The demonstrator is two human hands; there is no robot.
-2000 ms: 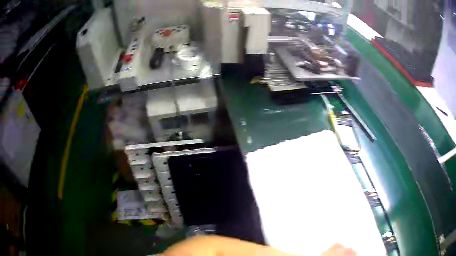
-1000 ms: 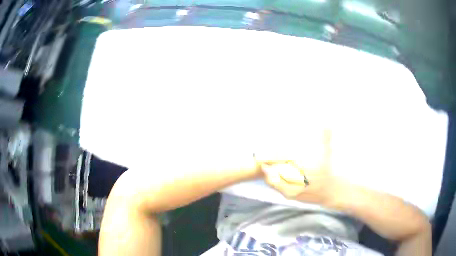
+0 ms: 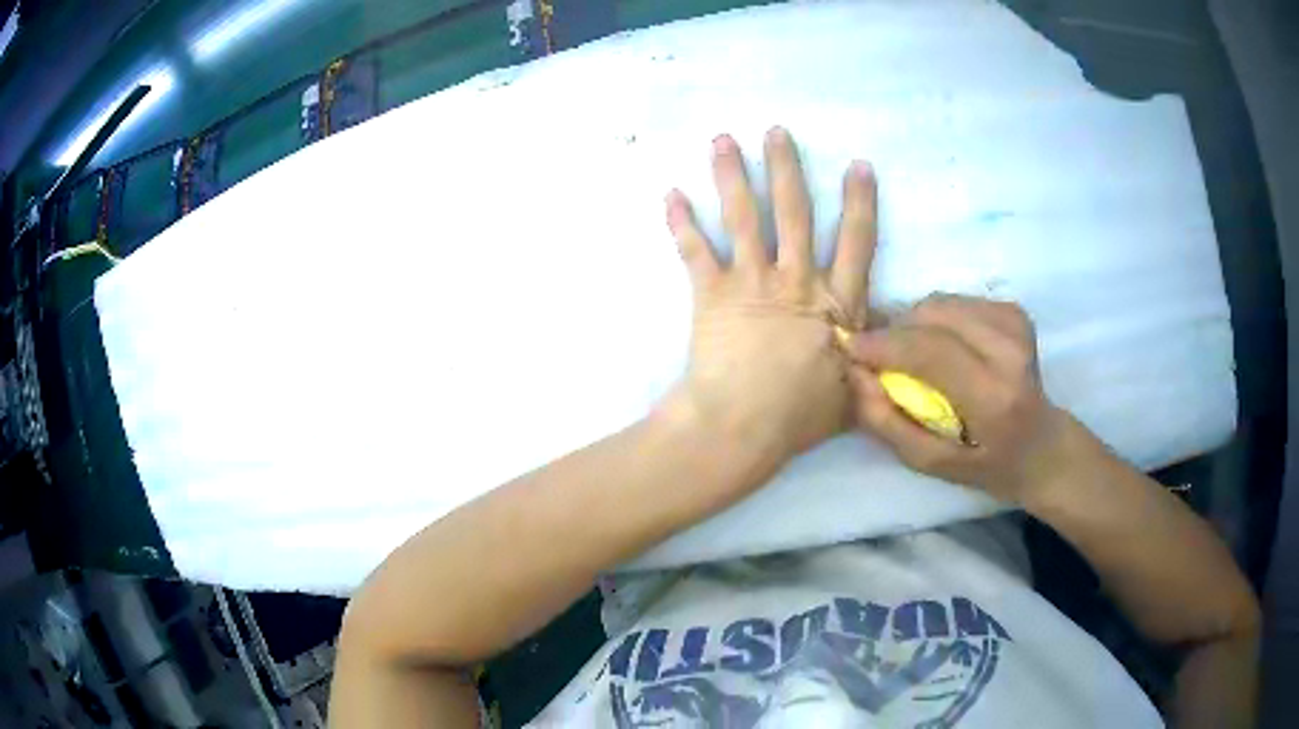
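Observation:
A large white foam-like sheet (image 3: 428, 328) lies across the bench in front of me. My left hand (image 3: 765, 321) is bare and rests palm down on it, fingers spread and pointing away from me, holding nothing visible. My right hand (image 3: 976, 373), also bare, touches the left hand's thumb side. It is closed around a small yellow hand tool (image 3: 923, 405), whose tip points towards the left hand. Fingers hide part of the tool, and what the tip touches cannot be told.
Thin dark frames (image 3: 257, 160) with small orange and white parts lie in a row on the green surface (image 3: 413, 54) behind the sheet's far left edge. A thin yellow cable (image 3: 83, 252) is by the sheet's left corner. Pale rails (image 3: 245, 648) show at lower left.
The view has turned from the machine side to the sheet. My left hand is now flat with spread fingers farther onto the sheet, and the yellow tool shows clearly in my right hand.

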